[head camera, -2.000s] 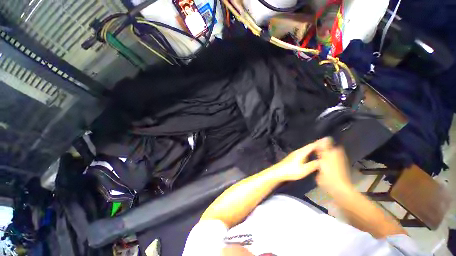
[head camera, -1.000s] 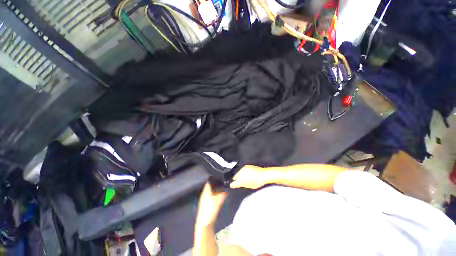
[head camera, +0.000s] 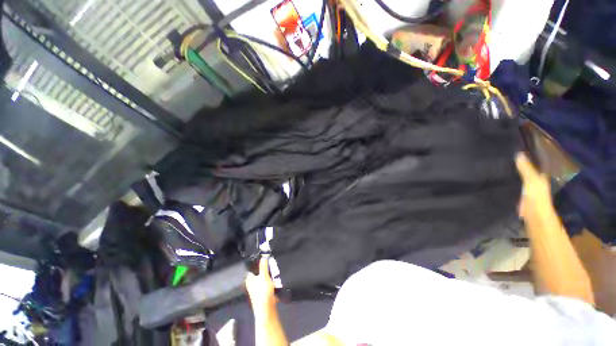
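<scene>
A black garment (head camera: 405, 196) is spread over the table and covers its middle and right part. My left hand (head camera: 259, 280) holds its left end, by a white stripe (head camera: 268, 238), over the padded bar. My right hand (head camera: 530, 182) is at the garment's far right edge, slightly blurred, and grips it there. The padded dark grey bar (head camera: 192, 294) shows only at its left part; the rest lies under the cloth. The steam iron is hidden behind the garment.
A heap of black cloth (head camera: 290, 128) lies behind. The tan steam hose (head camera: 432, 66) hangs at the upper right. A green tag (head camera: 179, 274) and whitish piece (head camera: 226, 332) are near left. A brown stool (head camera: 594, 260) is at right.
My hands were together near the bar's right end. Now they are far apart, my right hand moved to the far right, and the garment is stretched out over the table and iron.
</scene>
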